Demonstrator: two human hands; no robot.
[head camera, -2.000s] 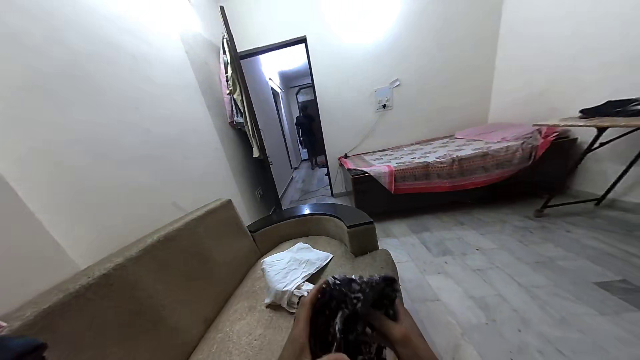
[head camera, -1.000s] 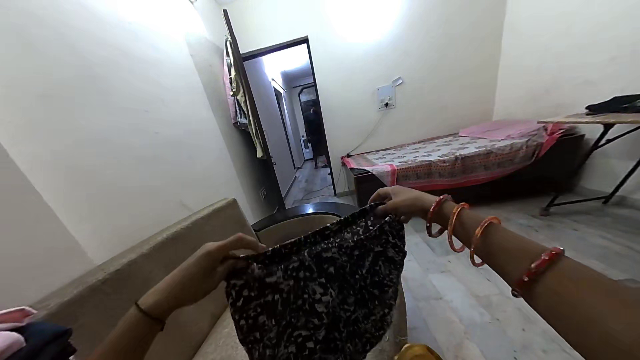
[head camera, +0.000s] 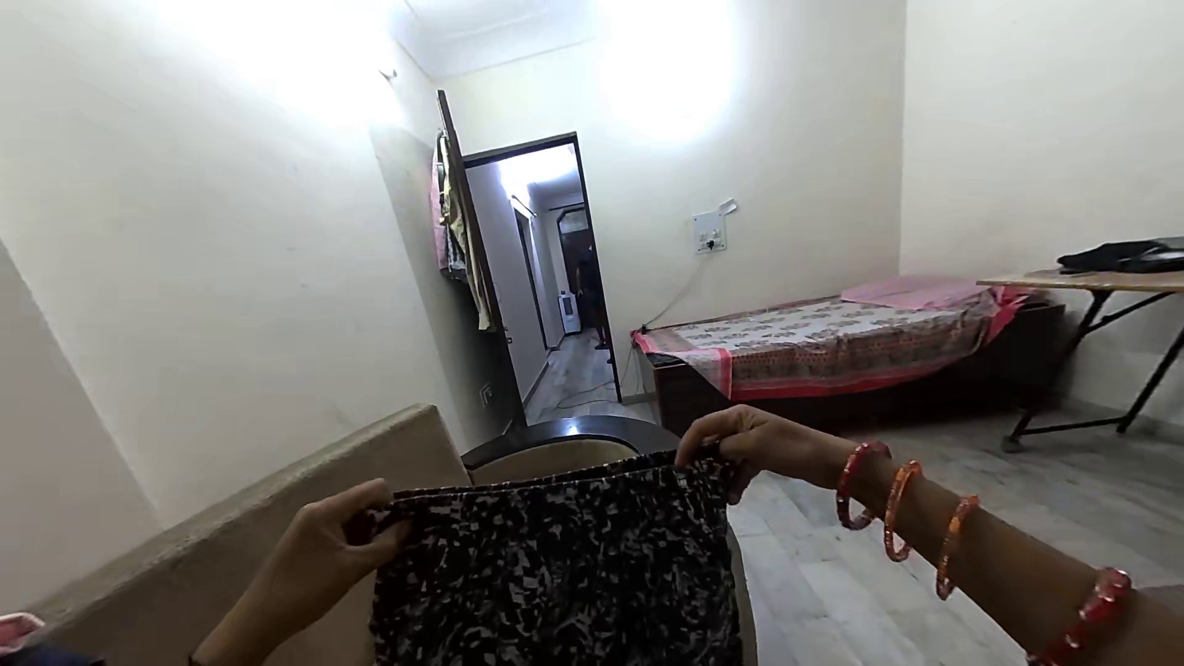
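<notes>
A black-and-grey patterned cloth garment (head camera: 564, 564) hangs stretched between my two hands, its lower part cut off by the frame's bottom edge. My left hand (head camera: 338, 555) pinches its upper left corner between thumb and fingers. At the upper right corner, my right hand (head camera: 754, 444) grips the same edge; several red and orange bangles circle that wrist and forearm. The garment is held up over the sofa (head camera: 370, 462) and hides most of the seat.
Beyond the sofa's dark curved armrest (head camera: 573, 427) is an open doorway, with a person (head camera: 592, 287) partly visible in the corridor. A bed (head camera: 814, 356) with a patterned cover stands at the back right, beside a folding table (head camera: 1064, 280) bearing dark cloth. Clothes (head camera: 458, 231) hang on the door.
The garment was bunched between my hands two seconds ago and is now spread out by its upper edge. The view has tilted up. The white cloth seen earlier on the sofa is out of sight.
</notes>
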